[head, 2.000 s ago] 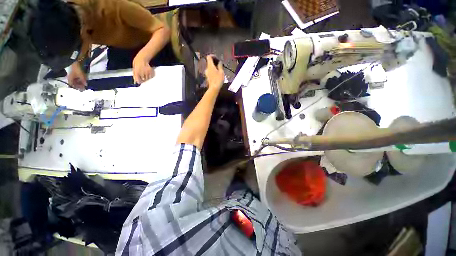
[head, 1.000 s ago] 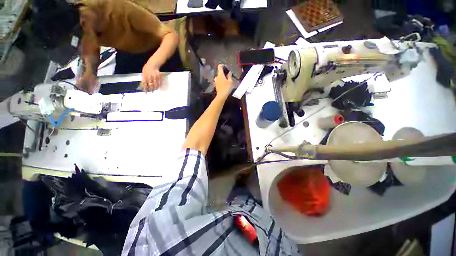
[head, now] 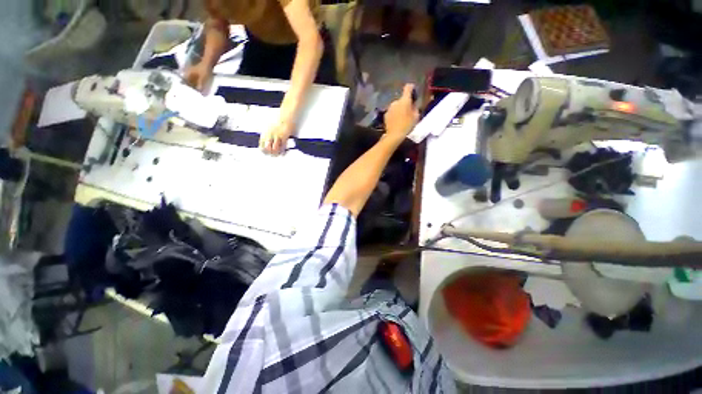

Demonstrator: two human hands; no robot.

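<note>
My left hand (head: pixel 402 114) is stretched out over the gap between two sewing tables, at the end of a bare forearm and a striped sleeve. Its fingers are closed around a small dark object (head: pixel 414 95), of which only a bit shows at the top; I cannot tell what it is. A black phone with a red edge (head: pixel 459 79) lies just right of the hand on the right table's corner. White strips (head: pixel 439 115) lie below the phone, close to the hand. My right hand is out of the picture.
Another person's hand (head: pixel 275 138) presses a dark strip (head: pixel 239 137) on the left sewing table (head: pixel 223 188). Black fabric (head: pixel 192 265) is heaped below. At right are a sewing machine (head: pixel 531 119), a blue-topped cone (head: pixel 471 171) and a white tub (head: pixel 493 371) with an orange-red bundle (head: pixel 489 308).
The view has swung, so both tables sit further right. The other person's hand has come down towards me onto the dark strip, which now covers the bed plate. My hand still holds the dark object.
</note>
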